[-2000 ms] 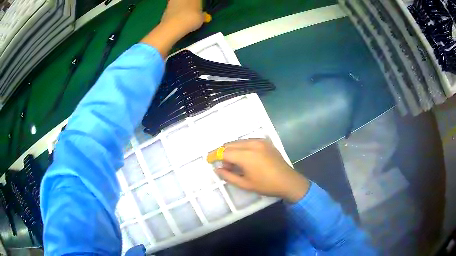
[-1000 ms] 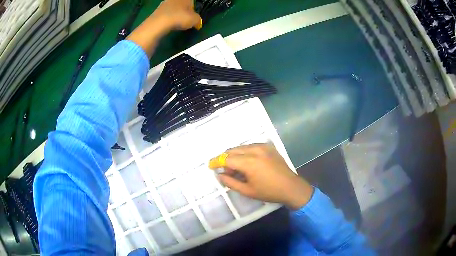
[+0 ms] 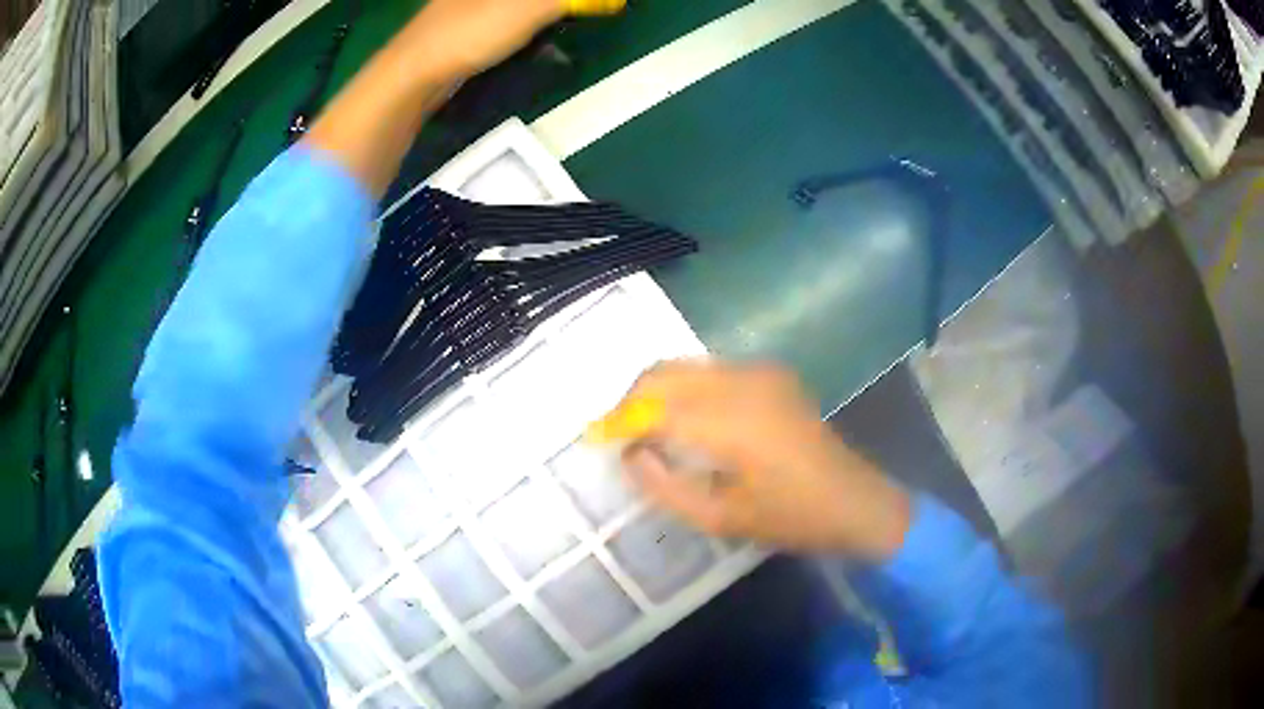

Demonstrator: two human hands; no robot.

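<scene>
The white compartment tray (image 3: 665,593) lies tilted in front of me. A fanned row of glossy black corded parts (image 3: 464,298) lies overlapping on its far part; the nearer pockets show no parts. My left hand (image 3: 506,25) reaches over the green belt at the top edge, partly cut off, with a yellow finger cot; its grip is not visible. My right hand (image 3: 756,450) is blurred above the tray's right part, fingers bent, yellow cot on a finger. I cannot tell whether it holds anything.
Thin dark parts lie on the green belt (image 3: 257,187) at the left. Stacked trays stand at upper left (image 3: 63,173) and upper right (image 3: 1026,118). One bent black part (image 3: 936,249) lies on the green surface right of the tray. Dark clusters (image 3: 69,637) lie lower left.
The view has shifted, so the tray and black parts sit further left. My left hand has moved up, partly out of the picture. My right hand is now blurred, slightly further right over the tray.
</scene>
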